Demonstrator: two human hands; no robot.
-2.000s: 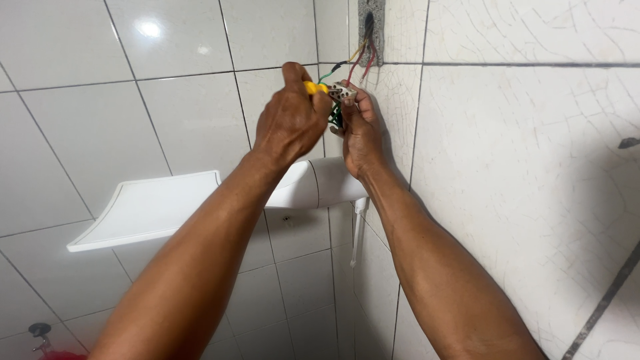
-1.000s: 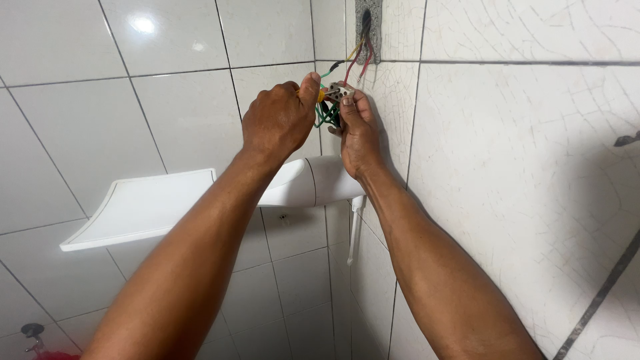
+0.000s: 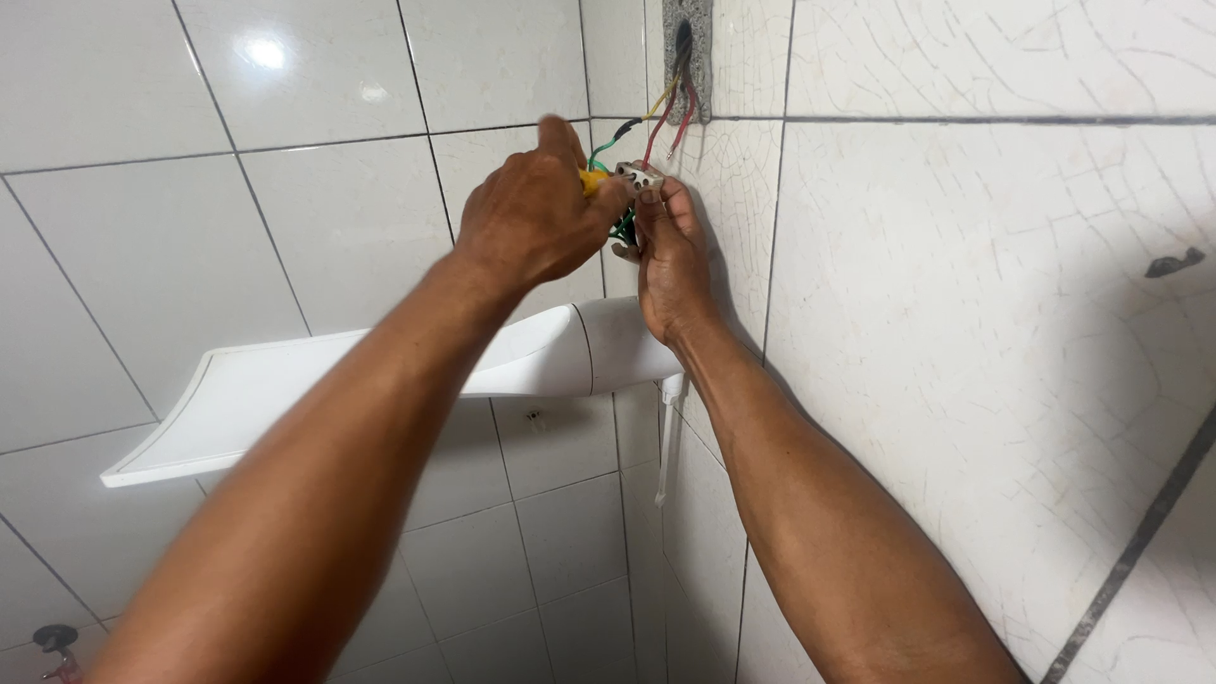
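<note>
My left hand (image 3: 541,214) grips a yellow-handled tool (image 3: 594,180), likely a screwdriver, whose tip meets a white terminal block (image 3: 638,178). Between thumb and fingers, my right hand (image 3: 673,252) holds that block from the right and below. A red wire (image 3: 655,133) enters the top of the block. Another red wire (image 3: 681,133) hangs with a bare end to its right, touching nothing. A yellow wire (image 3: 660,103) runs to a black-taped joint (image 3: 627,128) with a green wire (image 3: 600,147). More green wire (image 3: 623,226) shows below the block, partly hidden by my hands.
The wires come out of a hole (image 3: 684,43) in a rough cement recess near the tiled corner. Under my forearms a white electric shower (image 3: 627,337) with a broad flat head (image 3: 237,399) juts from the corner, a thin white tube (image 3: 665,456) hanging below. A valve (image 3: 57,638) sits low left.
The fingers of my left hand have shifted around the yellow handle over the last two seconds. My right hand keeps its hold on the terminal block.
</note>
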